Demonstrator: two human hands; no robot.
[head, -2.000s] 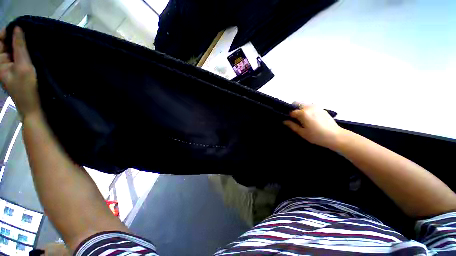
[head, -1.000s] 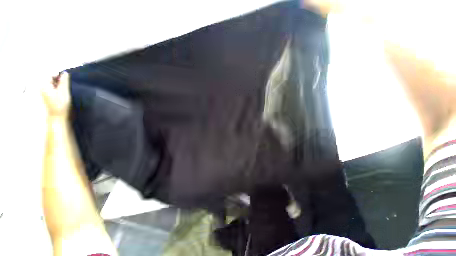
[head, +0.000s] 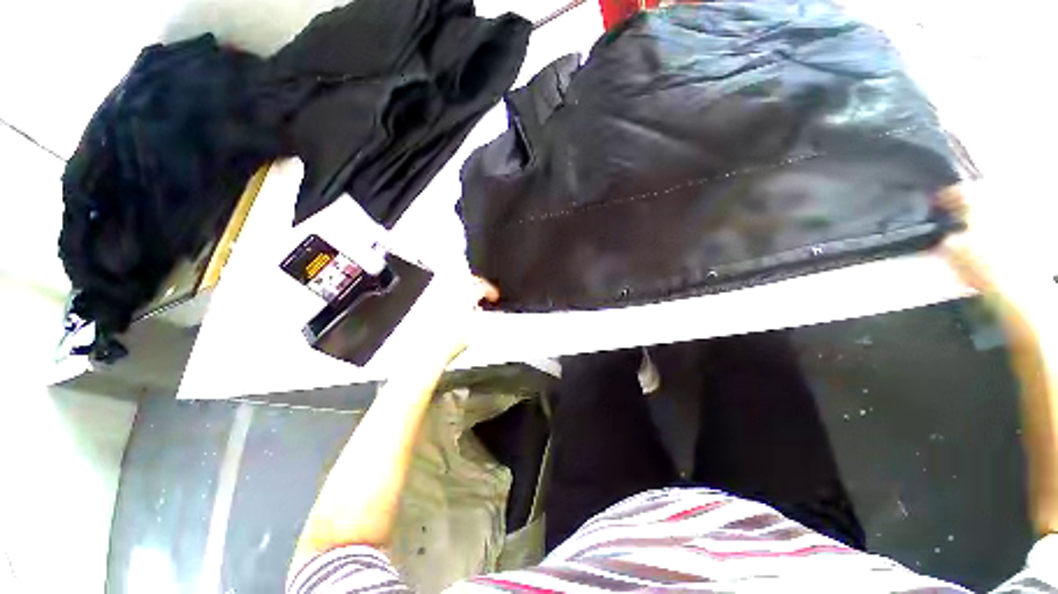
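The black garment [head: 696, 174] lies spread on the white table [head: 603, 334], its long hem edge nearest me. Small bright metal dots are spaced along the hem, and a thin pale dashed stitch line runs across the cloth farther in. My left hand [head: 476, 311] holds the left end of the hem; its fingers are pale against the table and partly washed out. My right hand [head: 954, 221] is closed on the right end of the hem, its fingertips partly hidden at the cloth.
A smartphone [head: 323, 269] stands in a black holder [head: 369, 311] left of the garment. Other black garments [head: 174, 151] are piled at the far left. A khaki sack [head: 447, 499] with black cloth inside is below the table edge. A red item [head: 621, 12] is at the far side.
The garment was held up and swung in the air; it now lies flat on the table. Both hands have come down to the hem ends near the table's front edge.
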